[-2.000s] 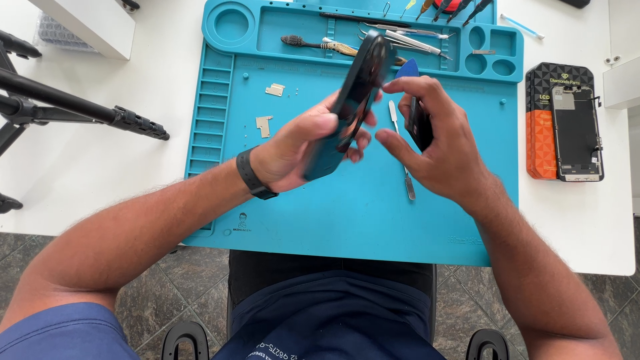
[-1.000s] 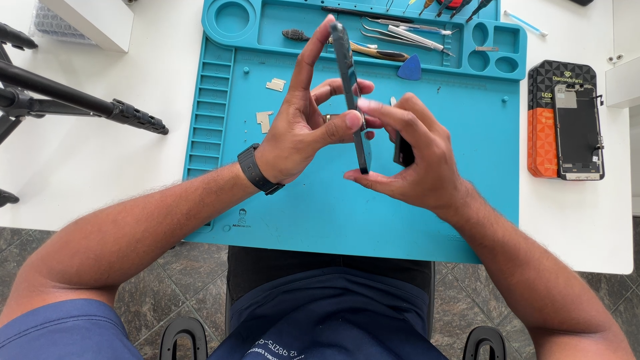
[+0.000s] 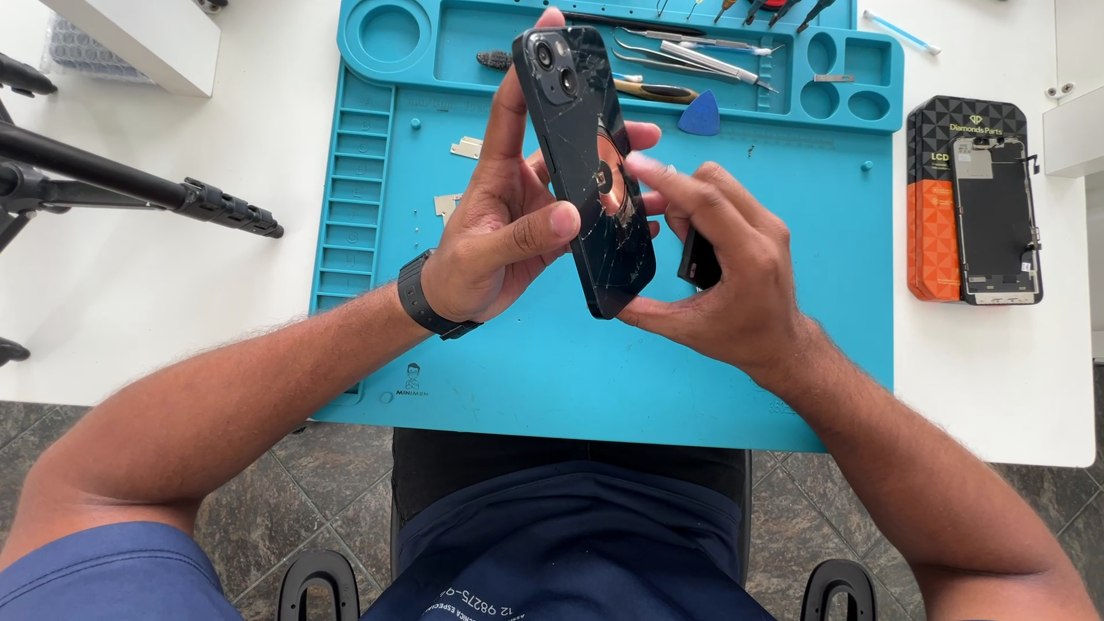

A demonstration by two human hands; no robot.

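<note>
My left hand point(image 3: 509, 228) grips a dark smartphone point(image 3: 573, 129) by its edges, tilted upright above the mat. The phone's cracked back glass and two camera lenses face me. To its right, my right hand point(image 3: 733, 259) has its thumb at the phone's lower edge and a blurred index finger close to the back glass. Beneath the right palm sits a small black object point(image 3: 700, 261), mostly covered; I cannot tell whether the hand holds it. Small metal plates point(image 3: 467, 147) lie on the teal repair mat point(image 3: 561, 379), left of the phone.
Tweezers point(image 3: 664, 60) and a brush lie in the mat's top tray, with a blue plastic pick point(image 3: 699, 114) at its edge. On the right, a phone screen assembly point(image 3: 996, 224) rests on a black and orange box point(image 3: 931, 250). Black tripod legs point(image 3: 129, 164) reach in from the left.
The phone has turned from nearly edge-on to show its cracked back. The blue pick, by the right hand two seconds ago, is in fuller view.
</note>
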